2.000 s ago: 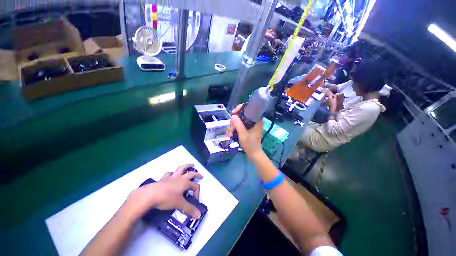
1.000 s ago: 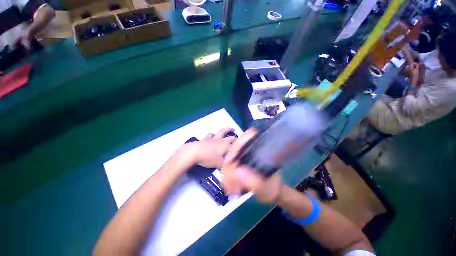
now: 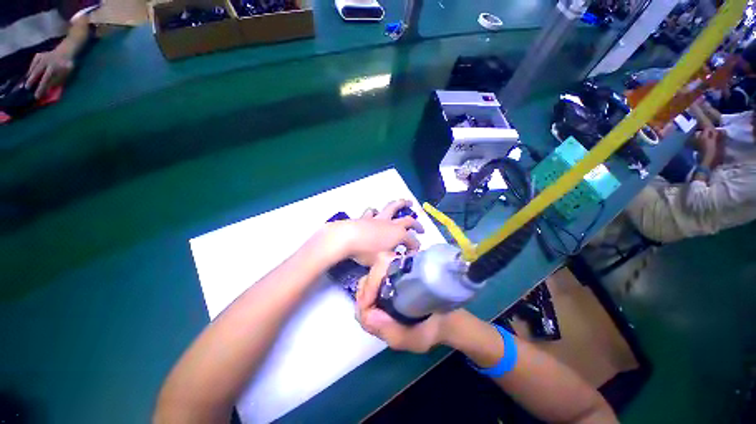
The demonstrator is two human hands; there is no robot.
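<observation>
A black device housing (image 3: 349, 274) lies on the white work mat (image 3: 273, 240), mostly hidden under my hands. My left hand (image 3: 377, 234) rests on the housing and holds it against the mat. My right hand (image 3: 396, 319) is closed around the grey electric screwdriver (image 3: 435, 284), held over the housing's right side. The driver's tip is hidden by the hand and the driver's body. A yellow cord (image 3: 613, 137) runs from the driver's top end to the upper right.
A screw feeder (image 3: 474, 132) stands behind the mat, with a green perforated box (image 3: 574, 178) to its right. A lined tray (image 3: 580, 323) with black parts is at lower right. People sit at right and upper left. A divided cardboard box (image 3: 199, 37) stands at the far side.
My right hand has brought the screwdriver from beside the feeder down to the housing. My left hand has stayed on the housing. The view has shifted, so the mat appears farther right and higher.
</observation>
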